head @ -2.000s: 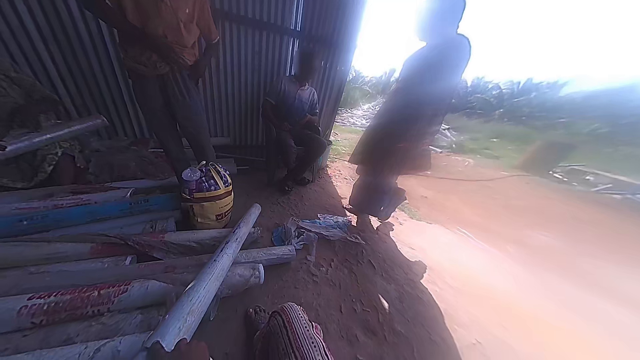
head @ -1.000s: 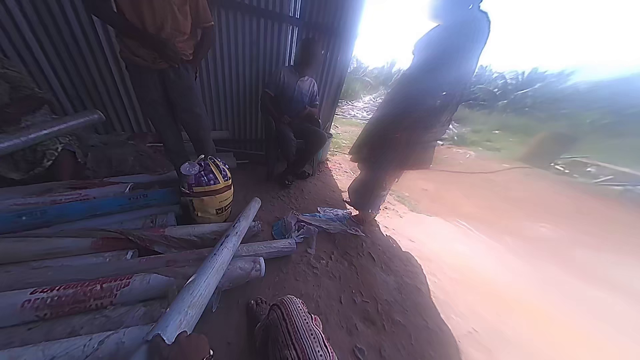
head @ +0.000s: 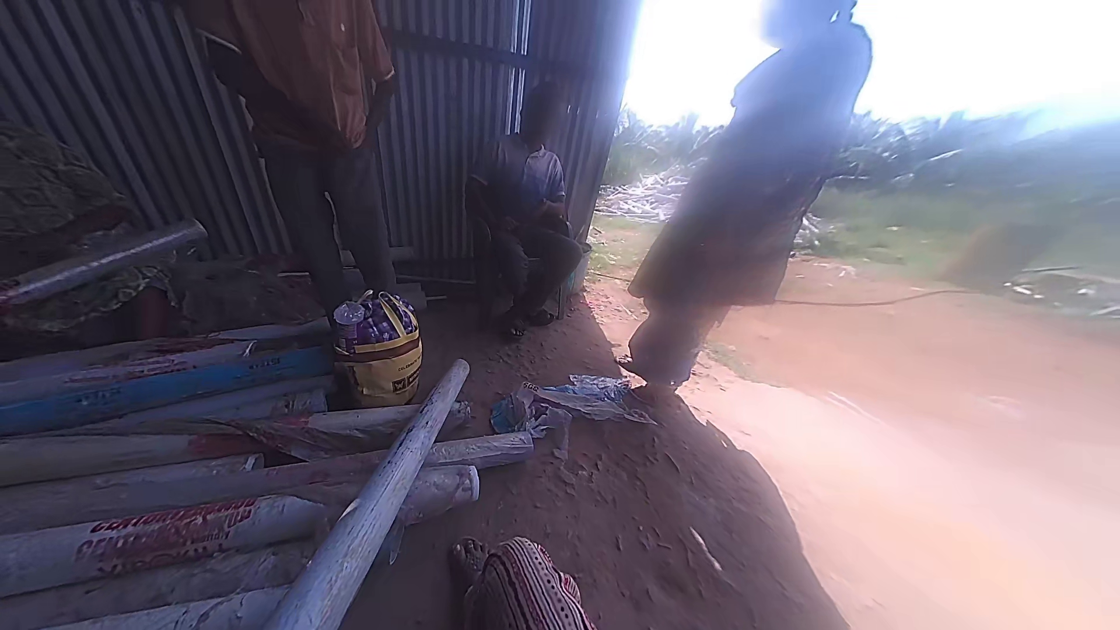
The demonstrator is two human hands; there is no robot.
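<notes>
A long pale roll (head: pixel 385 507) lies slantwise across several plastic-wrapped rolls (head: pixel 175 534), its near end running out of the bottom of the view. Neither my left hand nor my right hand shows now. My patterned garment (head: pixel 529 582) and a bare foot (head: pixel 468 556) are at the bottom middle. Beyond the slanted roll's far end stands a yellow and brown bag (head: pixel 385 372) filled with purple-wrapped items. A blue roll (head: pixel 166 385) lies among the others on the left.
Crumpled plastic film (head: pixel 577 402) lies on the dirt floor. One person stands by the corrugated metal wall (head: pixel 437 131), another sits beside it, and a third stands at the right in long clothing. At far left, someone in patterned cloth is beside a shiny roll (head: pixel 105 262).
A hand at the near end of the slanted roll in both earlier frames is out of view now. The standing person on the right has shifted their legs and leans differently.
</notes>
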